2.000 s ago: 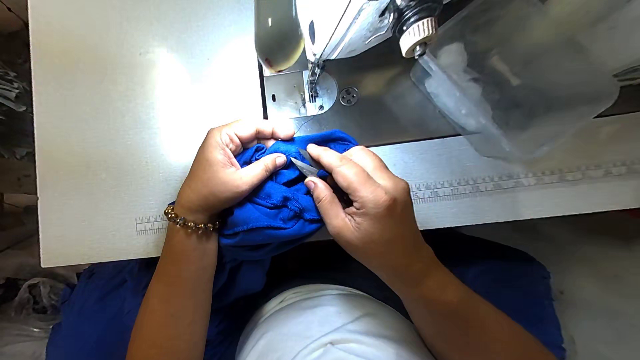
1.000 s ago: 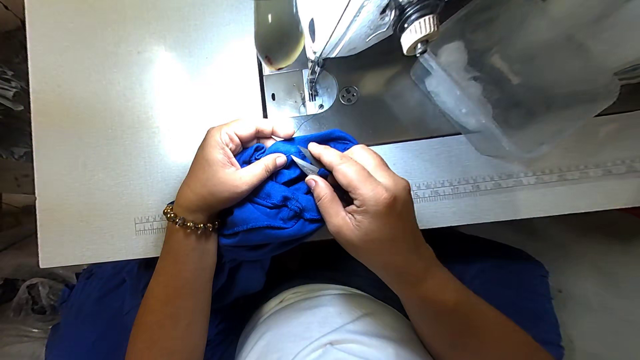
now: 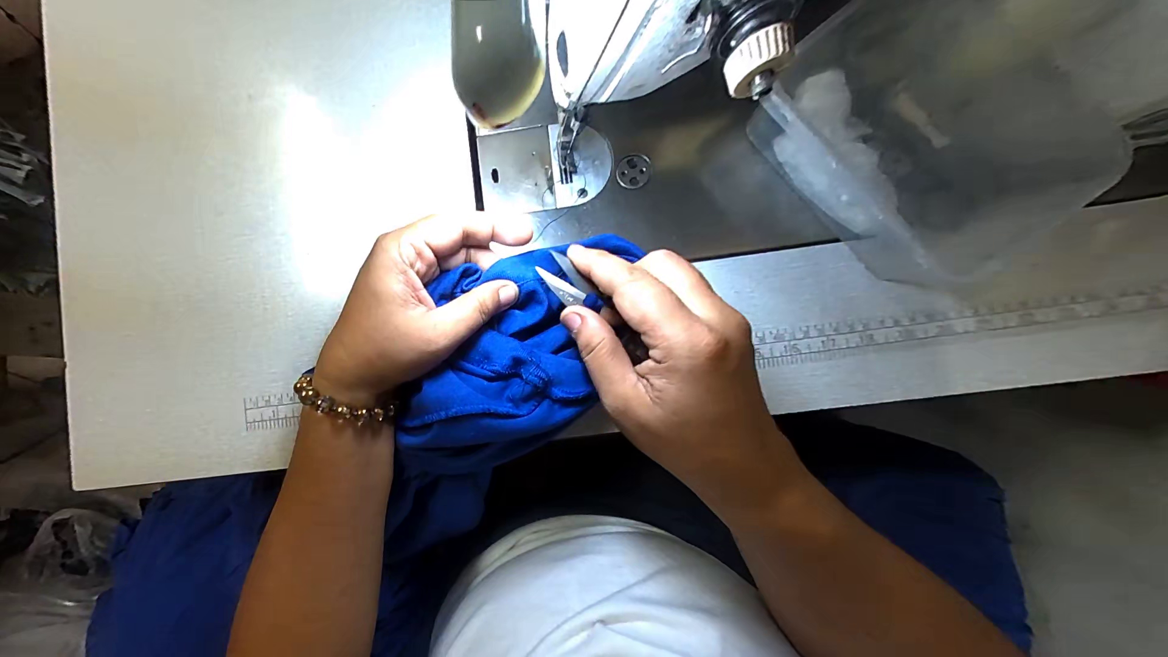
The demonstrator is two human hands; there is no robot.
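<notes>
Bunched blue fabric (image 3: 511,365) with stitched seams lies over the front edge of the sewing table. My left hand (image 3: 411,310) grips its left part, thumb on top, with a beaded bracelet at the wrist. Thread snips (image 3: 564,285) are held in my right hand (image 3: 671,342), between thumb and fingers. Their two pointed metal blades stand apart over the cloth, pointing up and left; the rest is hidden by the hand. Just beyond the fabric is the sewing machine's presser foot (image 3: 568,169), with a thin dark thread running from the needle plate toward the cloth.
A pale tabletop (image 3: 201,228) has a printed ruler scale (image 3: 912,324) along its front. The machine's metal bed (image 3: 703,201) lies behind the hands. A translucent plastic sheet or bag (image 3: 958,137) covers the right side. More dark blue fabric (image 3: 192,557) hangs below the table around the lap.
</notes>
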